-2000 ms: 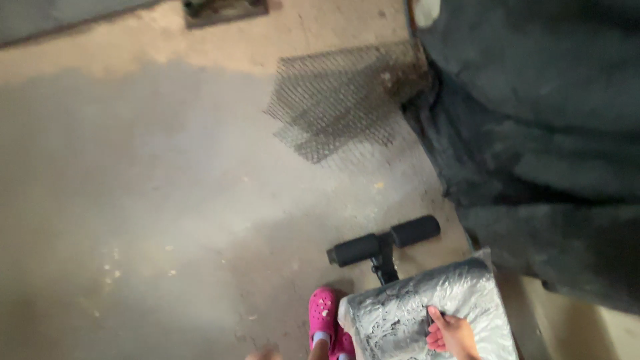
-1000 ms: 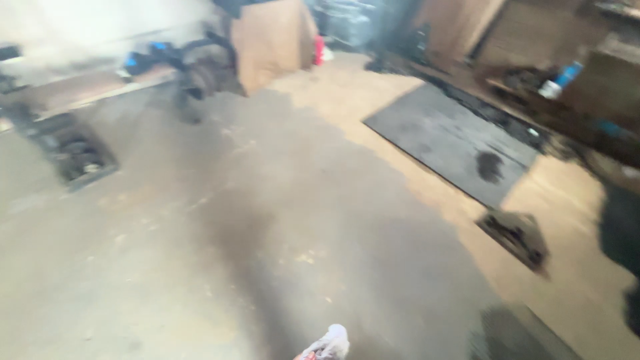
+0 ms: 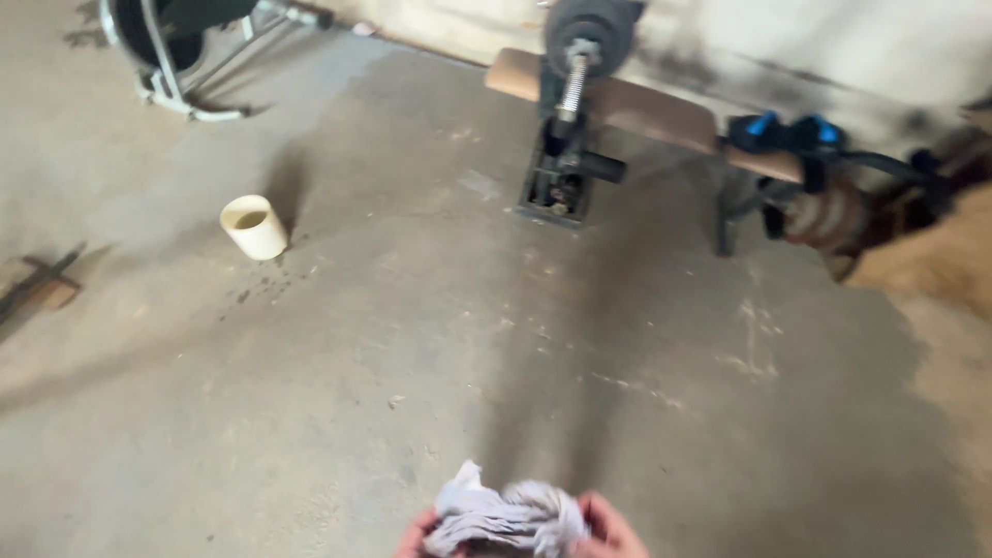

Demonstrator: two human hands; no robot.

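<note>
A crumpled, light grey cloth [image 3: 504,515] is at the bottom middle of the head view, between my two hands. My left hand [image 3: 418,535] grips its left end, with only some fingers showing. At its right end my right hand [image 3: 608,531] holds the bunched fabric, thumb and fingers closed on it. Both hands are cut off by the lower edge of the view. Beyond them, a cream bucket [image 3: 260,236] stands on the concrete floor, with small dark wet spots beside it.
A weight bench [image 3: 659,112] with a weight plate [image 3: 589,35] stands along the wall. Blue-marked black items [image 3: 787,133] rest at its right end. A metal-framed exercise machine [image 3: 182,97] is at upper left, and a dark bar [image 3: 39,283] with a brown block lies at far left.
The view has swung widely, from the plastic-covered seat and pink shoes to the bench and bucket. Two seconds ago a hand was at that seat; now both hands hold the cloth.
</note>
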